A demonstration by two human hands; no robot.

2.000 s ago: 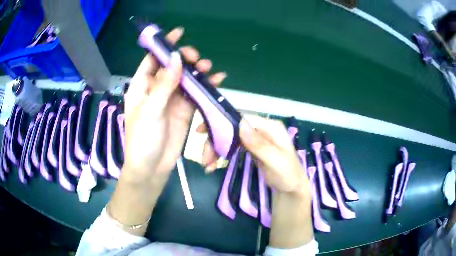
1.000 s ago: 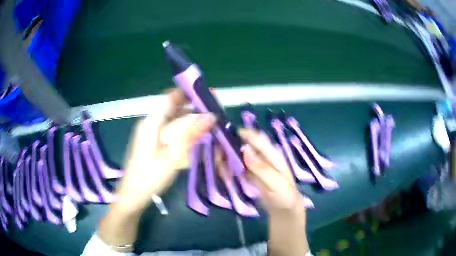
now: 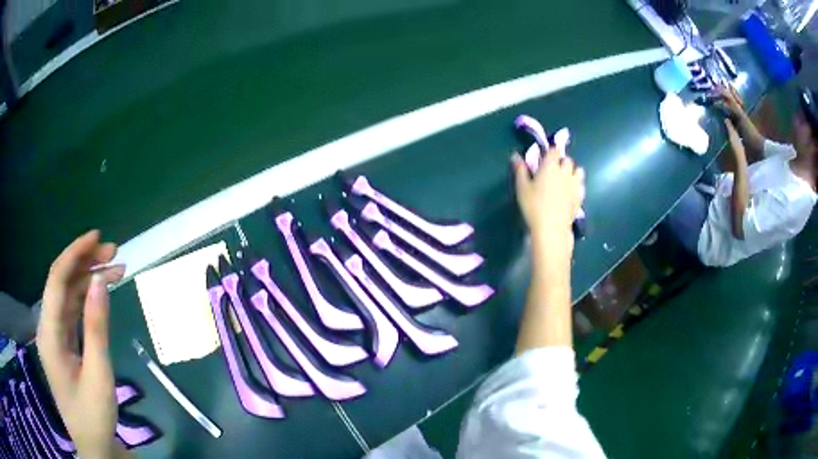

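My right hand (image 3: 549, 193) is over a small group of pink-purple and black pens (image 3: 534, 130) at the right of the bench. Its fingers touch or cover them; whether it grips one is hidden. My left hand (image 3: 81, 341) is raised at the left edge, open and empty, fingers apart. Several more pens (image 3: 332, 314) lie slanted side by side in the middle, narrow dark tips toward the rail. Another group of pens (image 3: 27, 412) is at lower left, partly behind my left hand. A slim pale stick (image 3: 177, 390) lies alone between the groups.
A pale sheet (image 3: 184, 305) lies left of the middle pens. A white rail (image 3: 395, 130) runs along the bench's far side, with a green surface (image 3: 269, 81) beyond. Another person (image 3: 762, 197) sits at far right, near a white wad (image 3: 683, 124) and other parts.
The view has swung right. My left hand is off the pen it helped hold and is apart at the left. My right hand has moved out to the separate pens at the right.
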